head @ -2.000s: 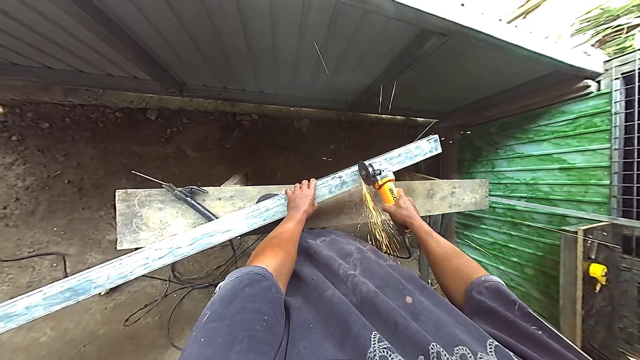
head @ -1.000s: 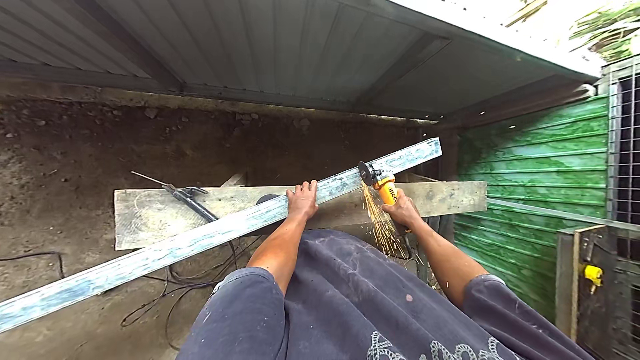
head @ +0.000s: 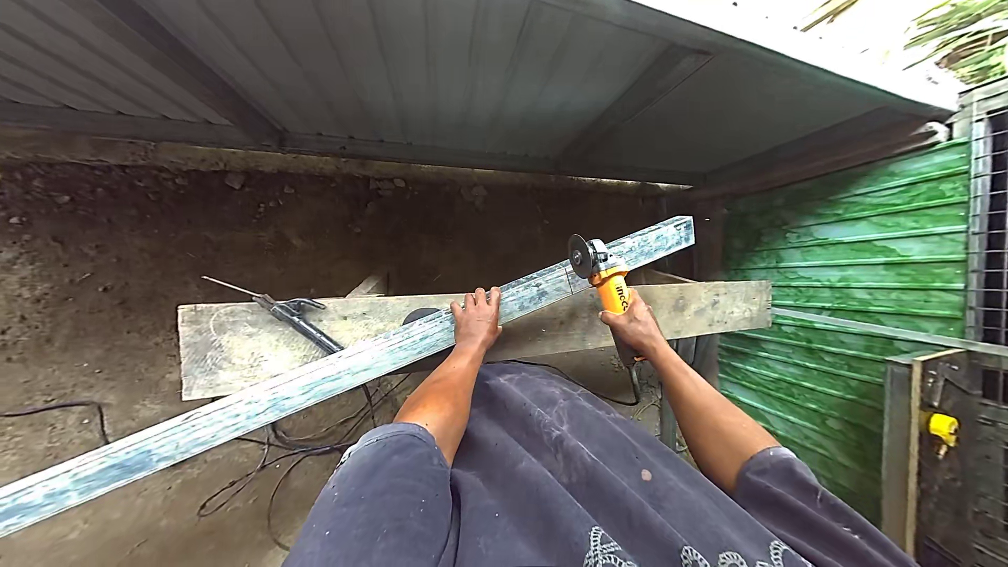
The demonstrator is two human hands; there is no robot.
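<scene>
A long galvanized metal channel or tube (head: pixel 315 383) lies slantwise over a wooden plank (head: pixel 709 307). My left hand (head: pixel 477 319) rests on the metal near the plank's middle, fingers over its far edge, pressing or gripping it. In my right hand (head: pixel 632 323) is a yellow Ingco angle grinder (head: pixel 611 290). Its thin disc (head: pixel 581 256) stands over the metal's far edge, beside a dark line across the metal (head: pixel 570 279). No sparks show. Whether the disc touches the metal is unclear.
A welding electrode holder (head: pixel 295 319) with a rod lies on the plank's left part. Black cables (head: pixel 295 450) loop on the dirt ground below. A corrugated metal sheet wall (head: pixel 441 87) stands ahead, green sheeting (head: pixel 850 276) at the right. A yellow object (head: pixel 943 429) sits by a wooden post.
The sparks seen below the grinder in both earlier frames are gone. The grinder has shifted slightly, and a dark line now shows on the metal left of it. My left hand stays in place.
</scene>
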